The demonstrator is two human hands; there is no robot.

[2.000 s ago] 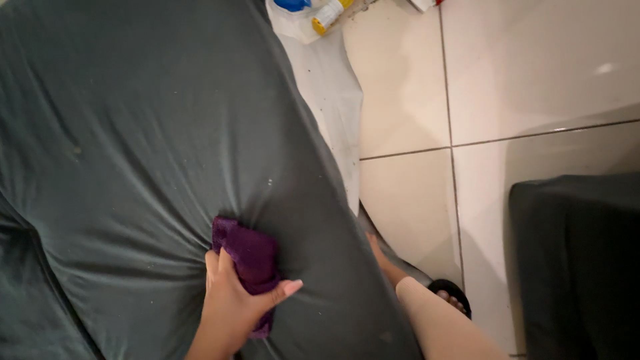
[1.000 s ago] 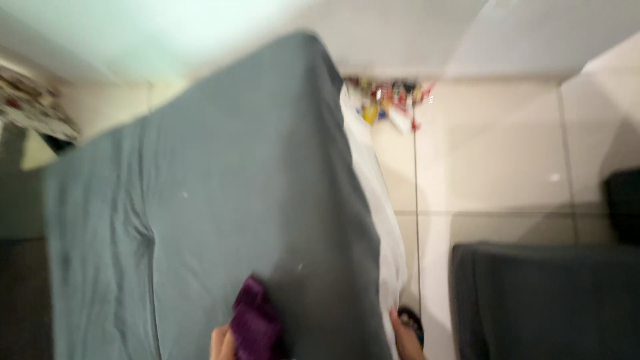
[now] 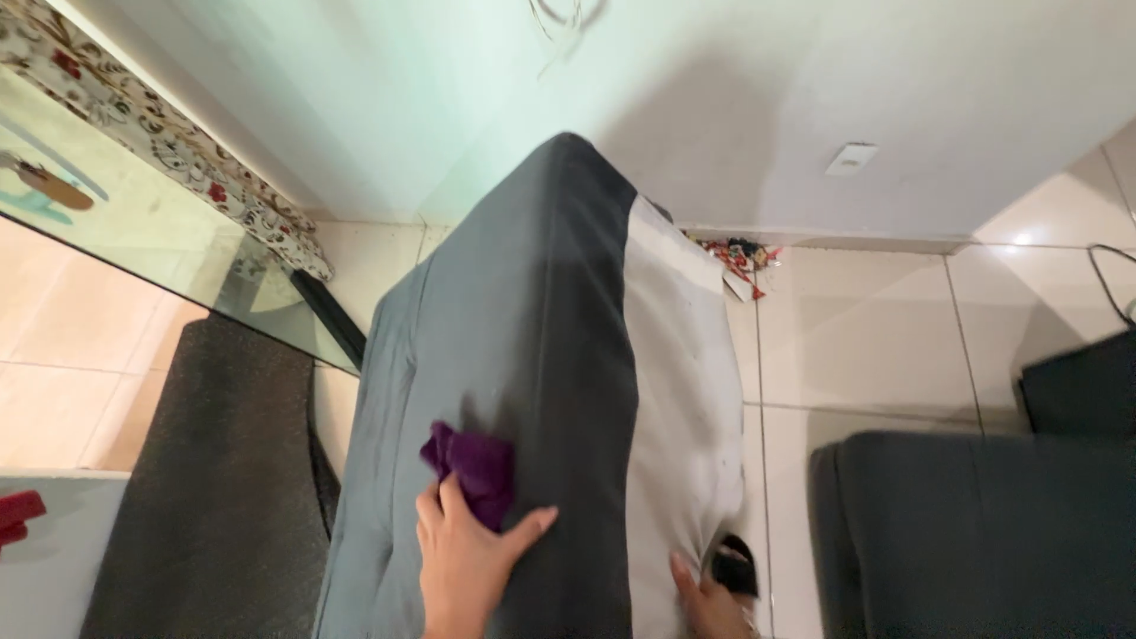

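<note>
A grey upholstered sofa section [image 3: 470, 293] runs up the middle of the view, with white underside fabric [image 3: 679, 355] along its right side. My left hand [image 3: 466, 550] presses a crumpled purple cloth [image 3: 479, 466] on the grey upholstery, thumb spread to the right. Lower right, my right hand [image 3: 710, 603] grips the white fabric, which puckers at the fingers. A foot in a black sandal [image 3: 735, 565] shows just beside that hand on the tiles.
A second dark upholstered piece [image 3: 967, 524] stands at the right. Small litter [image 3: 745, 257] lies by the wall [image 3: 692, 151]. On the left are a glass panel [image 3: 177, 240], a floral curtain [image 3: 177, 142] and a dark mat [image 3: 222, 479].
The sofa section now shows more of its white underside and seems tilted. The right hand has come to the white fabric. The left hand keeps the purple cloth. The view has swung toward the wall.
</note>
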